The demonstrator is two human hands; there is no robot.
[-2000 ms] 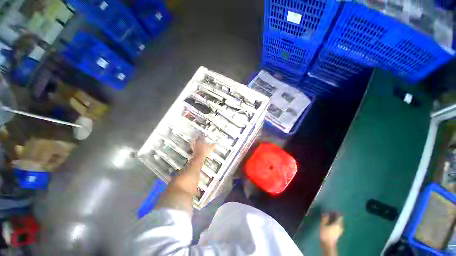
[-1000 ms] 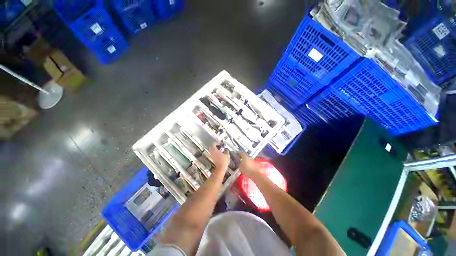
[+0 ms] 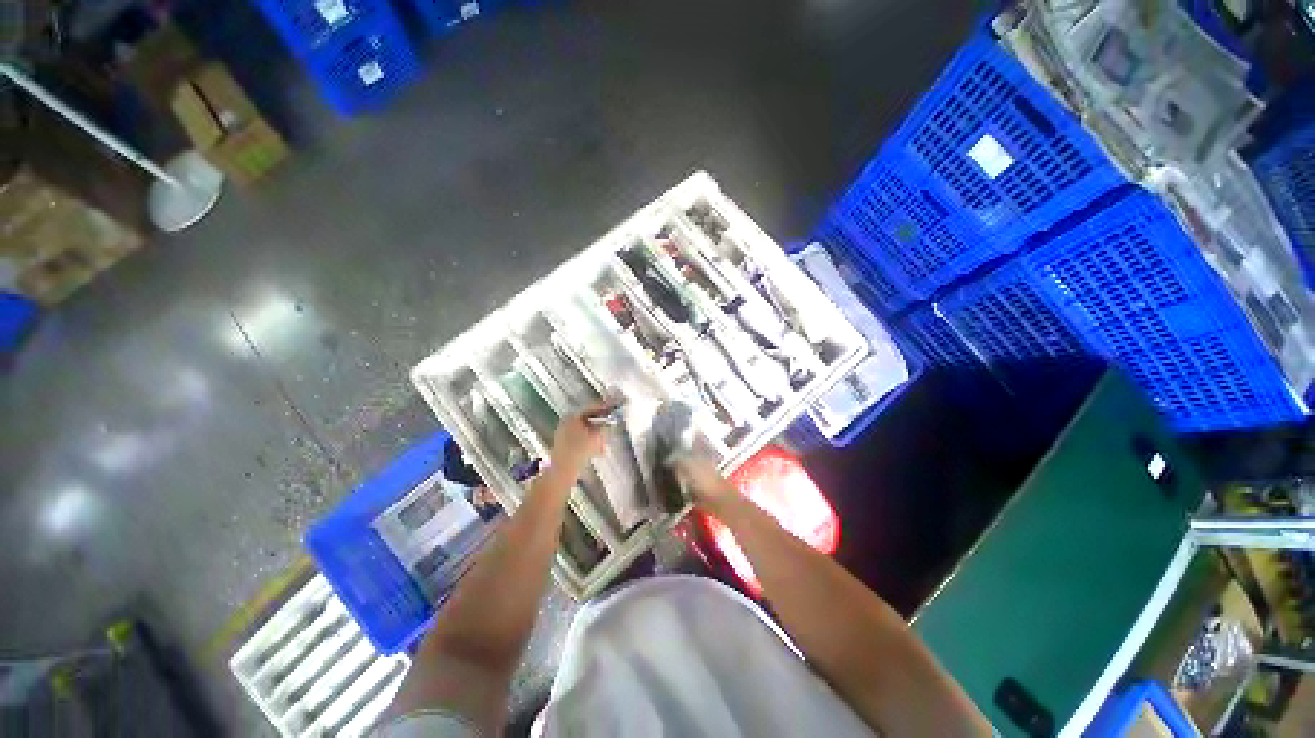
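Observation:
The off-white divided tray (image 3: 498, 327) lies in front of me, with long parallel slots holding mixed small parts, some silver, black and red. My left hand (image 3: 580, 437) is over its near middle, fingertips close together by a small shiny thing; I cannot tell if it is gripped. My right hand (image 3: 697, 479) is over the near right edge and holds a blurred dark grey oblong part (image 3: 668, 440), upright over the slots. The fingers around this part are blurred.
A red stool (image 3: 786, 505) is right of the tray. A newspaper-lined blue crate (image 3: 353, 555) and another slotted tray (image 3: 303, 656) are at lower left. Stacked blue crates (image 3: 959, 159) stand upper right. The green bench (image 3: 1060, 555) has black parts (image 3: 1024, 707) on it.
My right hand has come from the bench to the tray. My two hands, close together a second ago, have moved apart, and the dark grey part now shows at my right hand.

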